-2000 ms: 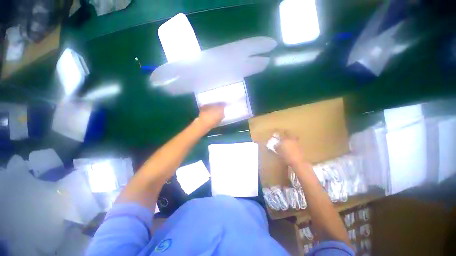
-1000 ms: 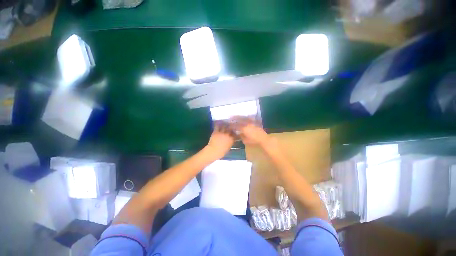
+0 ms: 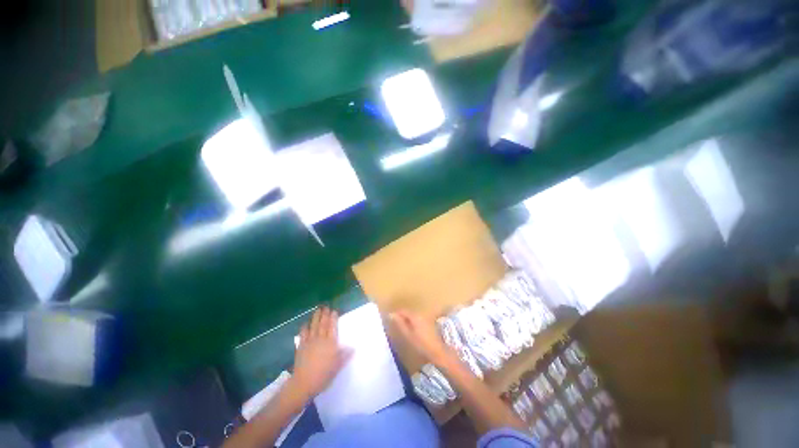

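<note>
My left hand (image 3: pixel 320 352) lies on the left edge of the white card stack (image 3: pixel 361 372), fingers extended; I see nothing held in it. My right hand (image 3: pixel 415 334) is over the left side of the open brown accessory carton (image 3: pixel 429 262). It is blurred, and whether it holds anything cannot be told. Bagged white accessories (image 3: pixel 495 319) lie in the carton, right of my right hand. The white-inside box (image 3: pixel 320 179) stands open on the green belt (image 3: pixel 263 280), away from both hands, with its thin flap upright at the left.
White rounded devices (image 3: pixel 412 103) lie on the belt. Another box (image 3: pixel 70 346) is at far left. White folded cards (image 3: pixel 578 245) stand right of the carton. A divider tray (image 3: pixel 565 394) is below it. White leaflets (image 3: pixel 267 398) and a dark ringed folder (image 3: pixel 188 407) are at lower left.
Both hands have left the box and come back toward my body, the left to the white stack, the right to the carton. The view has turned, and the box appears farther up and left.
</note>
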